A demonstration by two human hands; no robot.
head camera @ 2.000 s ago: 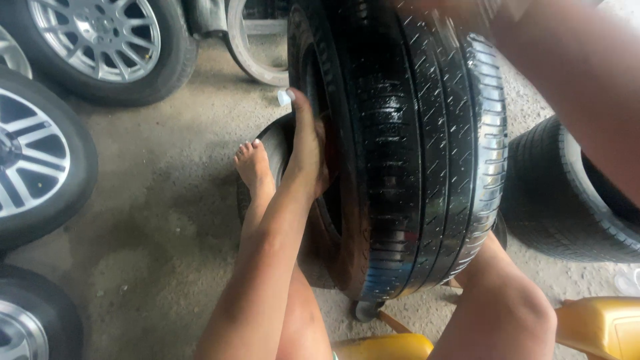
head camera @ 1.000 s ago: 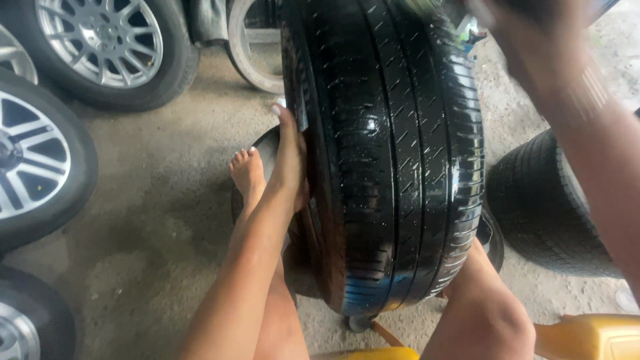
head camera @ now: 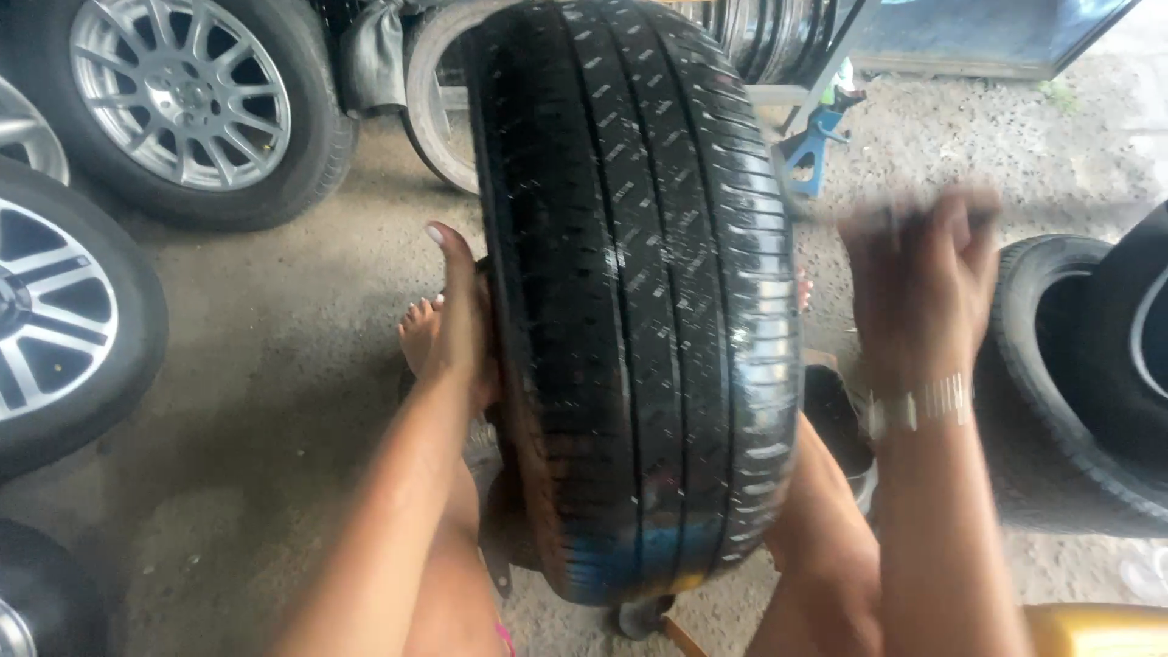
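Observation:
A black rubber tire [head camera: 648,301] with a wet, shiny tread stands upright between my legs. My left hand [head camera: 465,319] presses against its left sidewall, thumb up; the fingers are partly hidden at the tire's side. To the right of the tire, my right hand [head camera: 922,265] is raised and blurred by motion, apart from the tread. Its fingers look curled, and whether it holds anything cannot be told. A shiny metal-looking bracelet [head camera: 917,406] is on that wrist. Below the tire, a dark rounded object [head camera: 643,616] shows on the floor.
Wheels with silver alloy rims [head camera: 182,96] line the left side. More tires [head camera: 1031,365] lie at the right. A blue metal stand [head camera: 815,151] is beyond the tire, near a rack with rims [head camera: 776,41]. A dark container [head camera: 835,420] is beside my right leg, a yellow object [head camera: 1095,630] at bottom right.
My right hand has come down from the top edge of the view to the right side of the tire. My left hand stays at the left sidewall.

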